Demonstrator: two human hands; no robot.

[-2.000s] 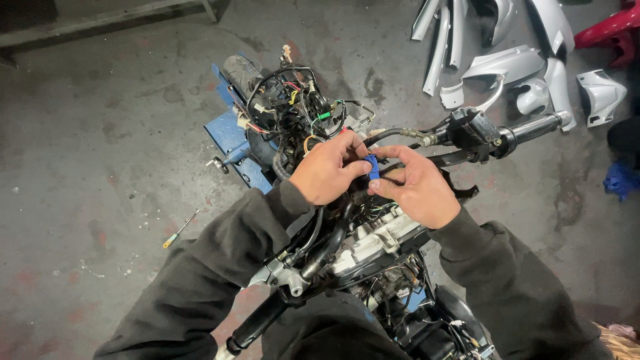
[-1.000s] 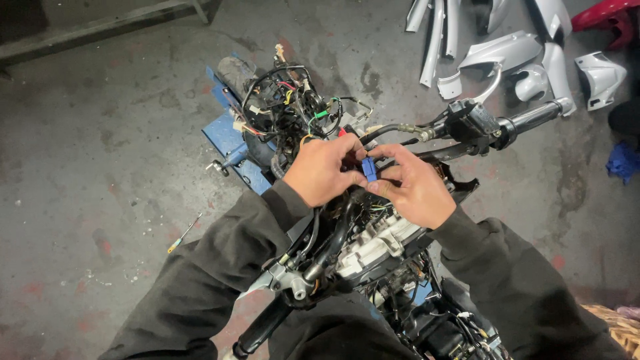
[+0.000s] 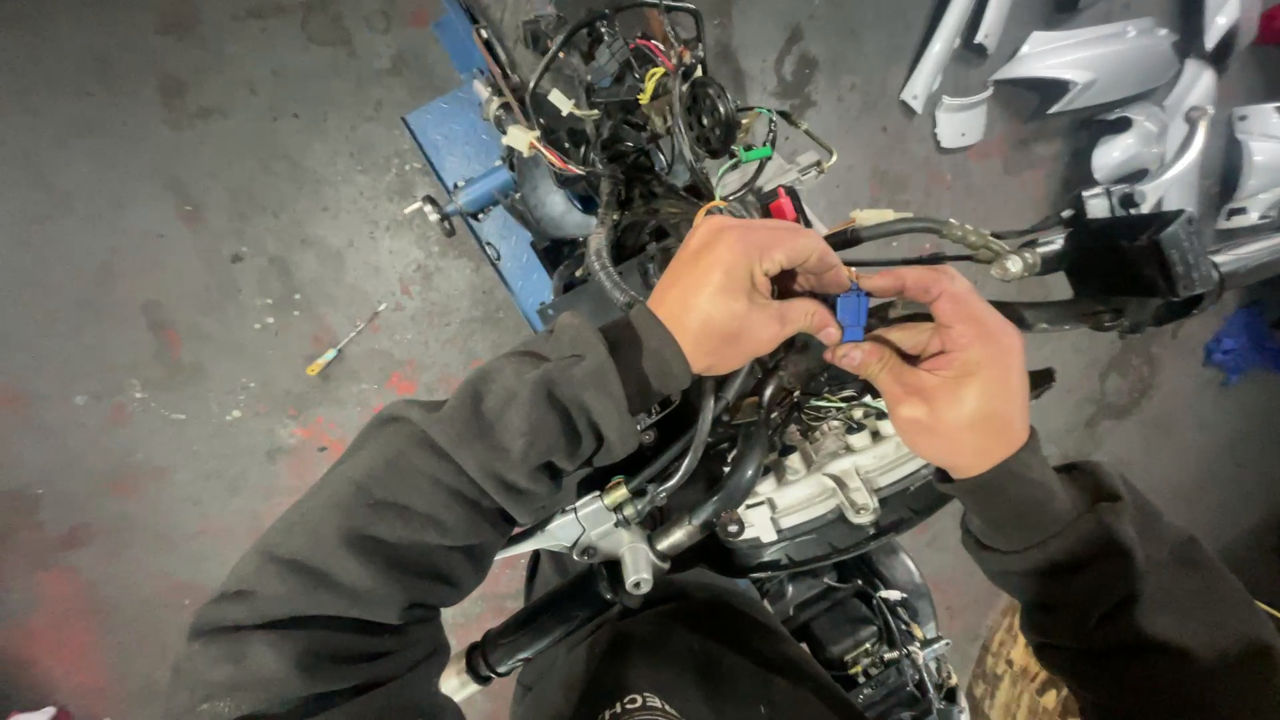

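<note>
Between my two hands is a small blue plastic wiring connector (image 3: 852,314), held above the handlebar area of a partly stripped motorbike or scooter. The fingers of my left hand (image 3: 745,290) grip its left side, and my right hand (image 3: 940,350) pinches it from the right. Wires meet the connector's top end. Just beyond my left hand lies the exposed wiring harness, with a green connector (image 3: 755,154), a red part (image 3: 782,205) and a white connector (image 3: 520,139). Below my right hand sits the back of the instrument cluster (image 3: 840,490).
A brake lever and its mount (image 3: 590,528) and a black grip (image 3: 545,625) are at lower left. The right handlebar's master cylinder (image 3: 1135,255) is at right. A blue metal stand (image 3: 450,140), a screwdriver (image 3: 345,340) and silver body panels (image 3: 1095,60) lie beyond.
Both hands stay around the blue connector; it is turned a little more upright than two seconds ago.
</note>
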